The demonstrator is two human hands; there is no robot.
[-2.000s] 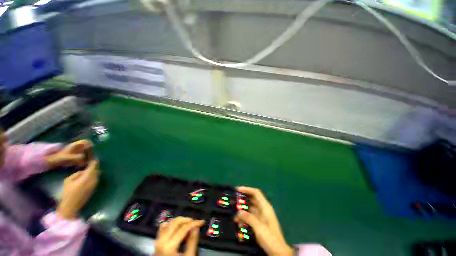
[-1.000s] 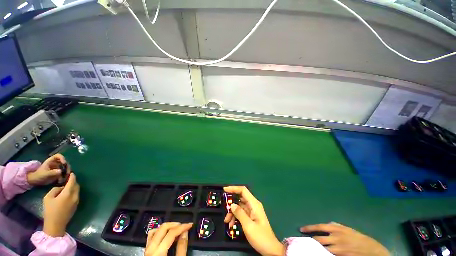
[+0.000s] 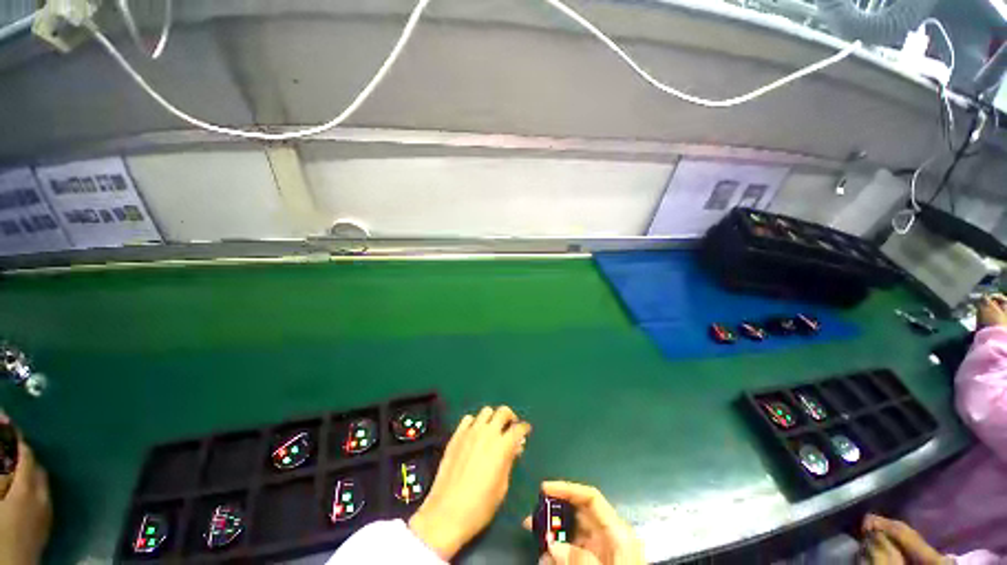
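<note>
A black compartment tray [image 3: 253,497] lies at the lower left with several lit smartwatch bodies [image 3: 410,423] in its pockets. Three of its pockets are bare. My left hand [image 3: 475,477] is at the tray's right end, back upward, fingers bent together; its fingertips extend past the tray edge, and whether they pinch anything small is unclear. My right hand [image 3: 596,528] is at the bottom edge, right of my left hand, partly cut off. It holds a dark watch body [image 3: 553,521] upright with red, green and yellow marks showing.
A second tray [image 3: 872,450] with several watches lies at right. Behind it, a blue mat [image 3: 671,320] bears several watches and stacked black trays [image 3: 778,263]. A co-worker's hands [image 3: 908,545] are at lower right; another person's hand [image 3: 24,513] is at the left edge. White cables hang above.
The view has turned right, so the tray has shifted left. My left hand has moved to the tray's right end. My right hand has left the tray and now holds a watch body beside it.
</note>
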